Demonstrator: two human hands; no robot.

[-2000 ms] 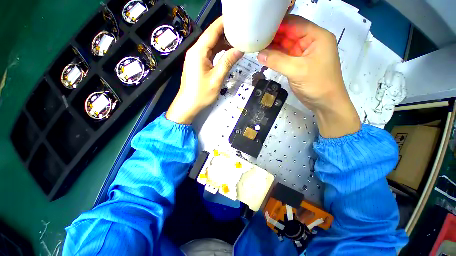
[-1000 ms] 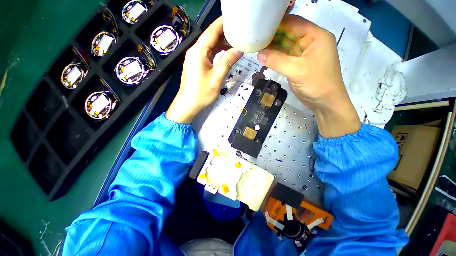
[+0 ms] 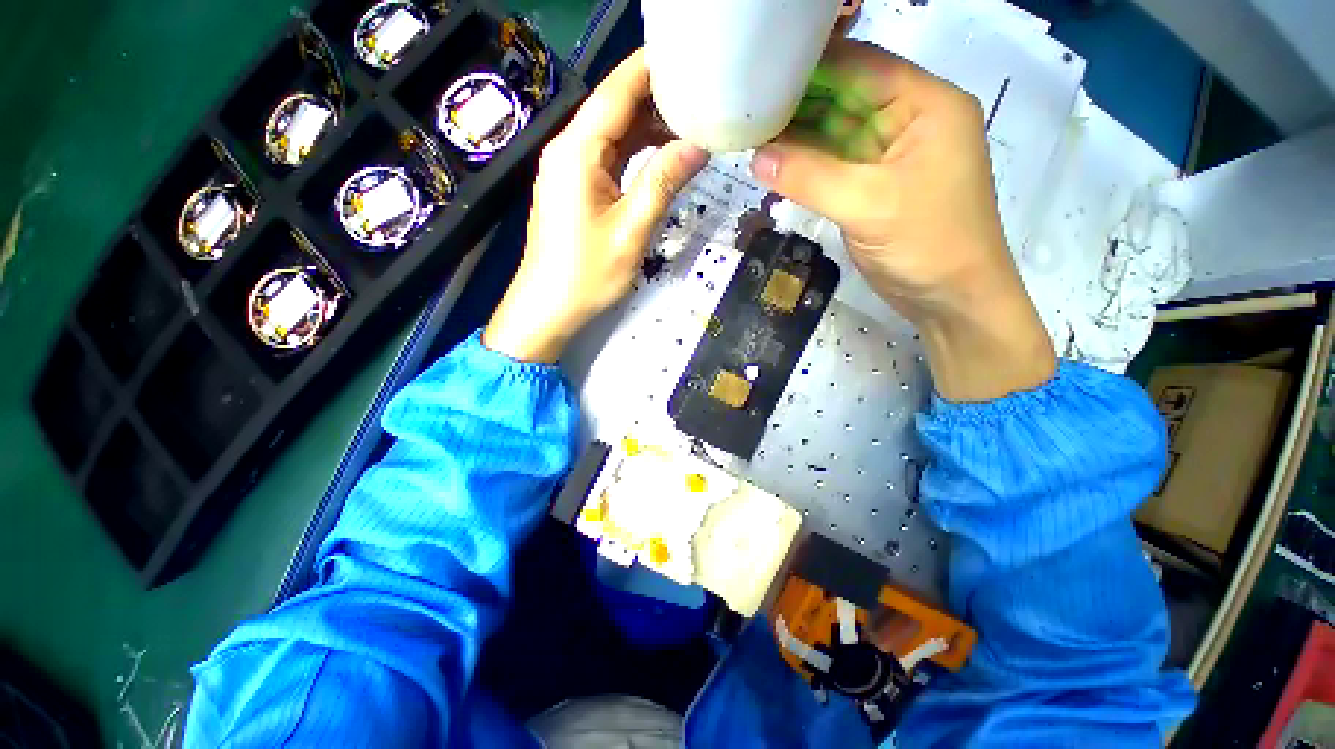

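My left hand point(image 3: 597, 212) and my right hand point(image 3: 911, 198) are raised on either side of the thick white cylinder of the machine head point(image 3: 741, 66). Their thumbs point inward just below its rounded end, a little apart. The cylinder hides most of the fingers, so I cannot tell whether they hold anything. Green light falls on the right fingers. Below the hands, a black rectangular fixture block point(image 3: 757, 340) with two tan squares lies on the white perforated plate point(image 3: 842, 439).
A black compartment tray point(image 3: 346, 312) at left holds several round electronic units point(image 3: 293, 307); its lower pockets are empty. A yellow-spotted pale block point(image 3: 681, 522) and an orange fixture point(image 3: 922, 629) are at the front edge. White paper and a carton point(image 3: 1212, 446) are at right.
The light on my right fingers was red two seconds ago and is now green. The hands have barely moved.
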